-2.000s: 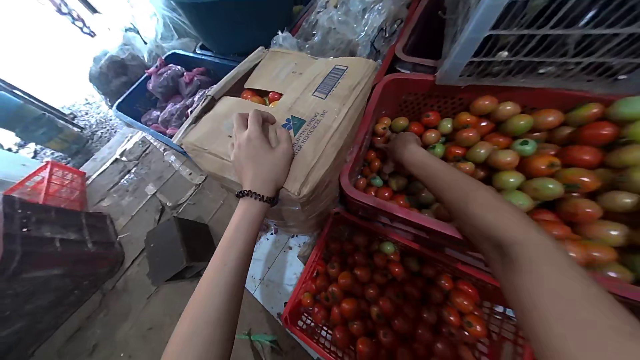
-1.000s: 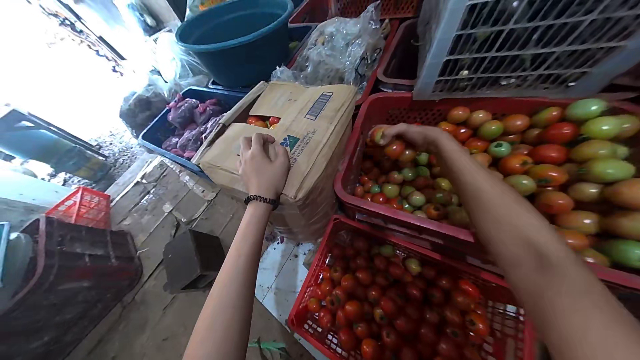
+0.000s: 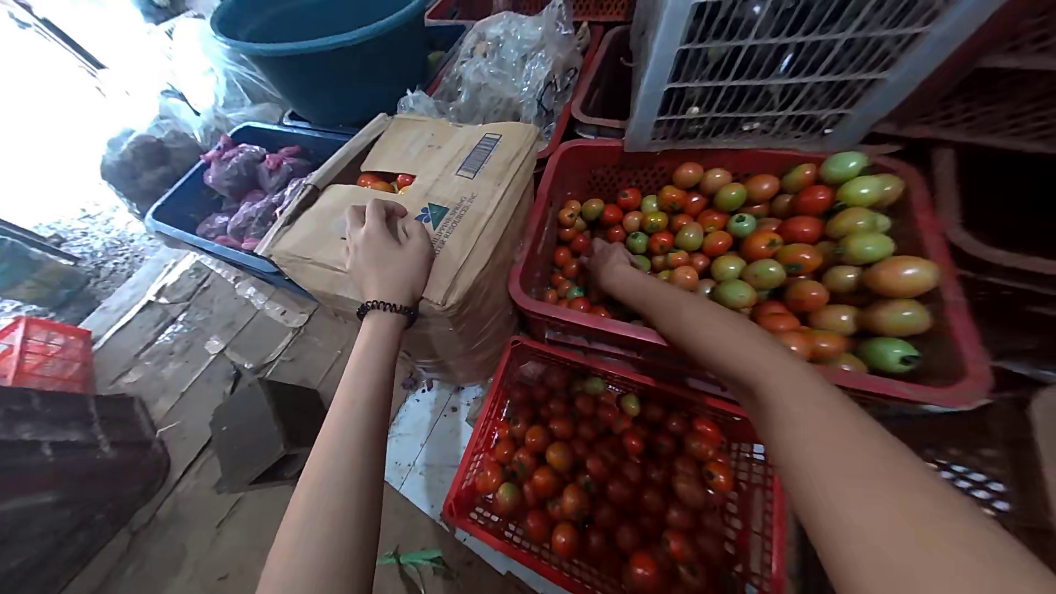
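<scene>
My left hand [image 3: 388,254], with a dark coiled band at the wrist, rests fingers bent on top of a cardboard box [image 3: 495,194]; whether it grips the flap is unclear. Red tomatoes [image 3: 386,181] show through a gap in the box's top. My right hand [image 3: 612,266] reaches down among small tomatoes at the left end of a red plastic crate [image 3: 961,330]. Its fingertips are hidden among them. Larger green, orange and red tomatoes [image 3: 800,256] fill the crate's right side. Nearer me, a lower red crate [image 3: 474,470] holds many small red tomatoes [image 3: 569,487].
Behind the box stand a blue-green tub [image 3: 322,62] and clear plastic bags [image 3: 520,62]. A blue crate [image 3: 186,194] with purple bagged produce is at the left. A grey slatted crate [image 3: 660,91] borders the tomatoes at the back. A dark block-shaped object [image 3: 268,433] lies on the floor.
My right hand has gone from the crate's back left rim down into the small tomatoes since a second ago. My left hand stays on the box.
</scene>
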